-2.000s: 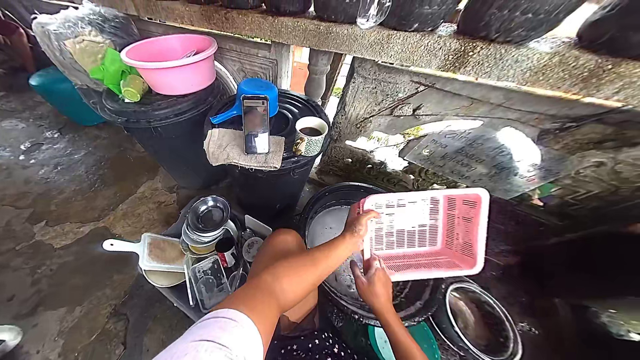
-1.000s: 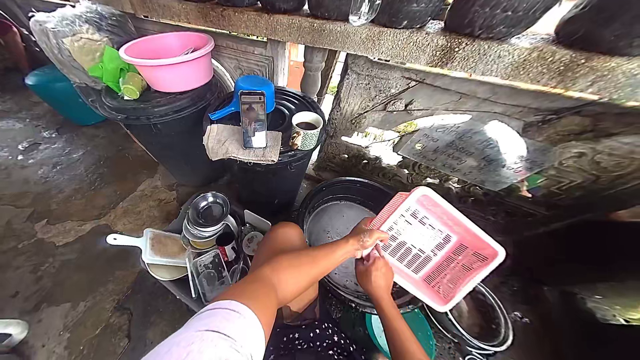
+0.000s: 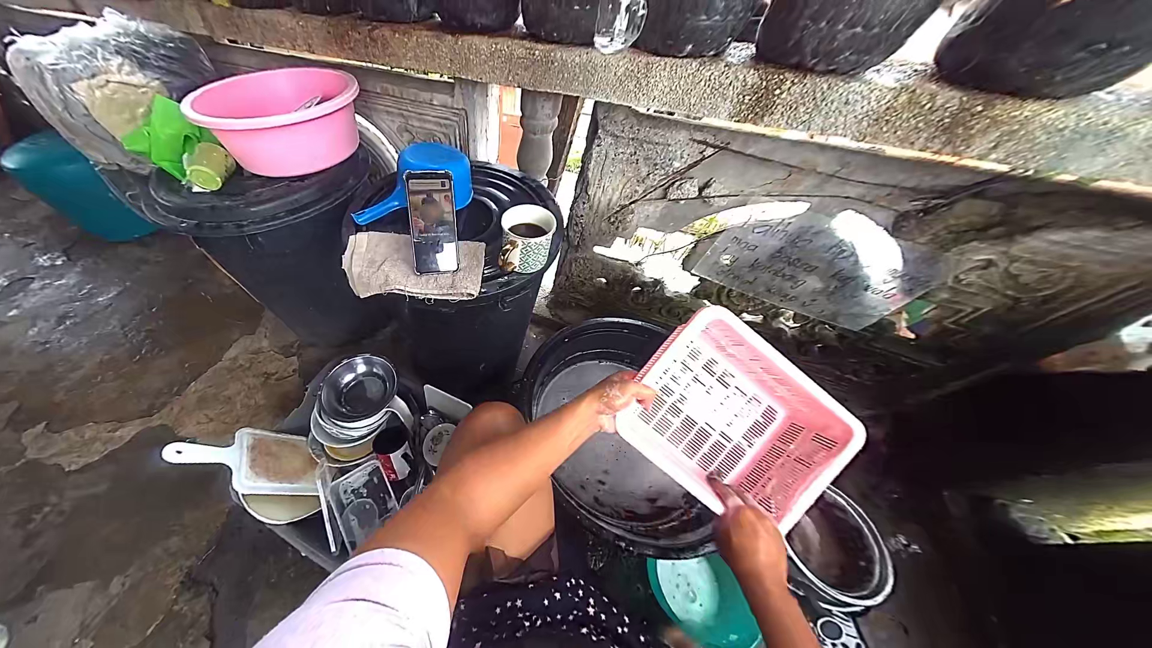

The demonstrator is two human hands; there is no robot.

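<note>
A pink plastic slotted basket (image 3: 742, 414) with a white rim is tilted over the right side of a large black basin (image 3: 589, 486) that holds cloudy water. My left hand (image 3: 623, 398), with a little foam on it, grips the basket's left corner. My right hand (image 3: 745, 531) is at the lower edge, its fingers reaching over the rim onto the inside; whether it holds the basket or only touches it I cannot tell. Below the basin lies a green plastic basin (image 3: 706, 598), partly hidden by my right forearm. A round metal pot or lid (image 3: 837, 549) sits at the lower right.
Stacked dishes (image 3: 358, 391) and a white-handled board (image 3: 274, 461) stand at my left. Behind them, lidded black bins carry a pink basin (image 3: 279, 126), a blue dipper (image 3: 436, 171), a phone (image 3: 433, 225), a cloth (image 3: 378, 265) and a patterned mug (image 3: 527, 238). A concrete wall runs behind.
The basket has turned, its slotted bottom now tilted differently. My right hand, close beside my left a second ago, has moved right along the basket's lower edge. My left hand stays at its left end.
</note>
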